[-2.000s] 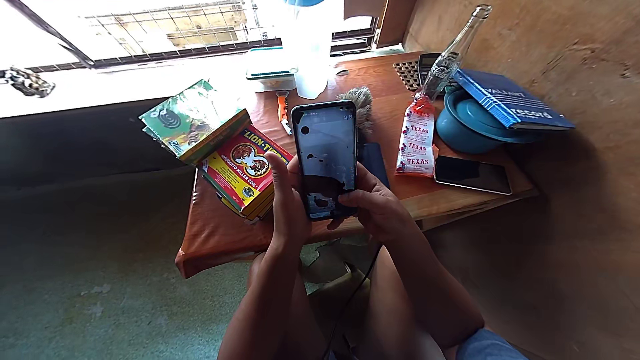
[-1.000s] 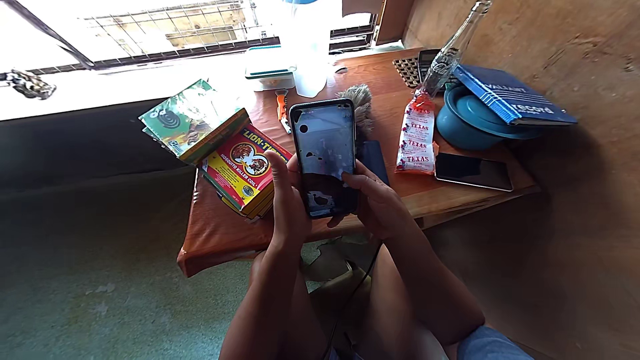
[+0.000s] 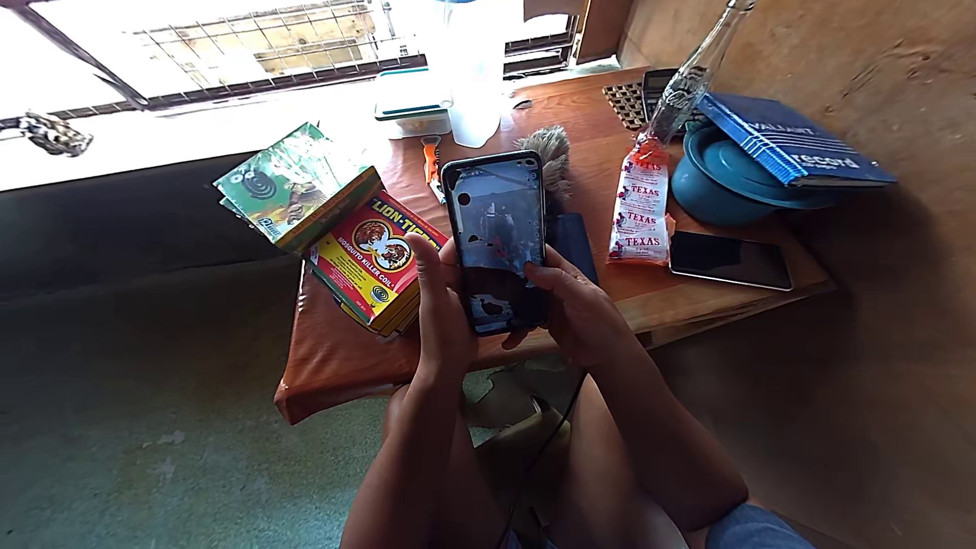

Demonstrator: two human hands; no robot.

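A smartphone [image 3: 497, 244] is held upright above the front edge of the wooden table [image 3: 328, 366], its lit screen facing me. My left hand [image 3: 442, 313] grips its left side, with the thumb raised along the edge. At the lower right, my right hand [image 3: 576, 309] holds the phone too, its thumb touching the screen. A red and yellow pack of mosquito coils [image 3: 374, 259] lies left of the phone, with green boxes [image 3: 286, 187] partly on top. Behind the phone are a dark blue object [image 3: 573, 244], partly hidden, and a grey bristly brush head [image 3: 550, 156].
On the right stand a blue lidded pot [image 3: 717, 183] under a record book [image 3: 793, 141], a glass bottle [image 3: 686, 84], a red and white packet [image 3: 640, 206] and a dark tablet or phone [image 3: 730, 260]. Farther back are a plastic container [image 3: 413, 103], a translucent jug [image 3: 476, 84] and an orange-handled tool [image 3: 432, 164].
My right thumb has shifted on the phone's screen, from its lower part two seconds ago to higher up. Both hands have kept hold of the phone, and the things on the table have stayed put.
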